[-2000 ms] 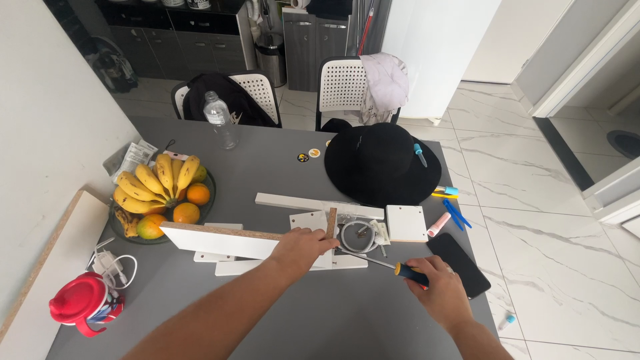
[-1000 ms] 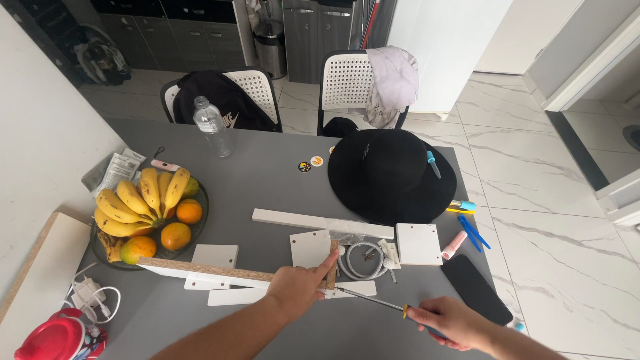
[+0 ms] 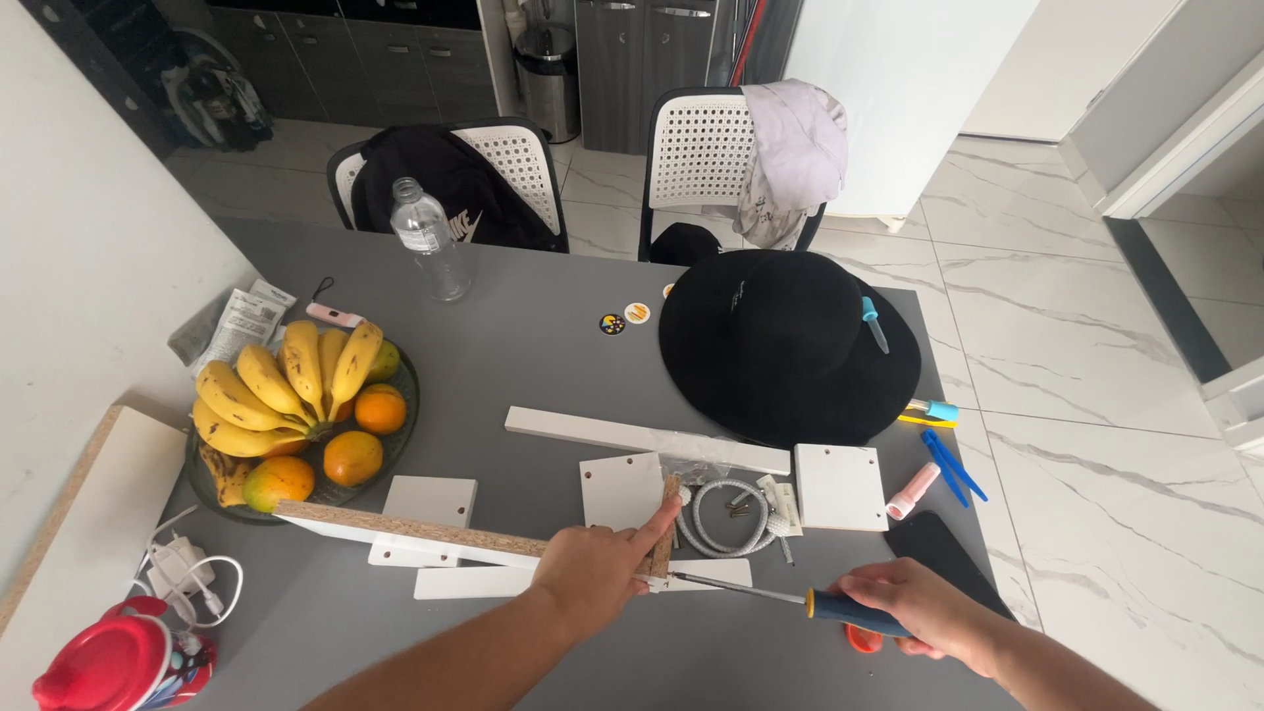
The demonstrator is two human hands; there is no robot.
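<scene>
My left hand (image 3: pixel 597 568) grips the right end of a long white particleboard panel (image 3: pixel 425 533), where a short board piece (image 3: pixel 664 528) stands across it. In my right hand (image 3: pixel 913 612) is a screwdriver (image 3: pixel 854 610) with a blue and yellow handle. Its shaft runs left, and the tip meets the short piece near its lower end. Behind that joint lie a coiled grey cable (image 3: pixel 731 518), a few screws (image 3: pixel 739 508) and a clear plastic bag (image 3: pixel 691 456). Small white boards with holes lie around, one to the right (image 3: pixel 841 486) and one beyond the panel (image 3: pixel 430 501).
A fruit plate (image 3: pixel 410 434) is at left, near a red-lidded cup (image 3: pixel 104 667) and a white charger (image 3: pixel 178 571). Farther back stand a plastic bottle (image 3: pixel 432 242) and a black hat (image 3: pixel 790 346). A phone (image 3: pixel 943 558) and blue tweezers (image 3: pixel 953 467) lie at right. Two chairs (image 3: pixel 701 148) stand beyond the table.
The screwdriver stays at the joint, held by my right hand, while my left hand keeps hold of the panel's end. A red-orange object now shows beneath the screwdriver handle. The view has shifted.
</scene>
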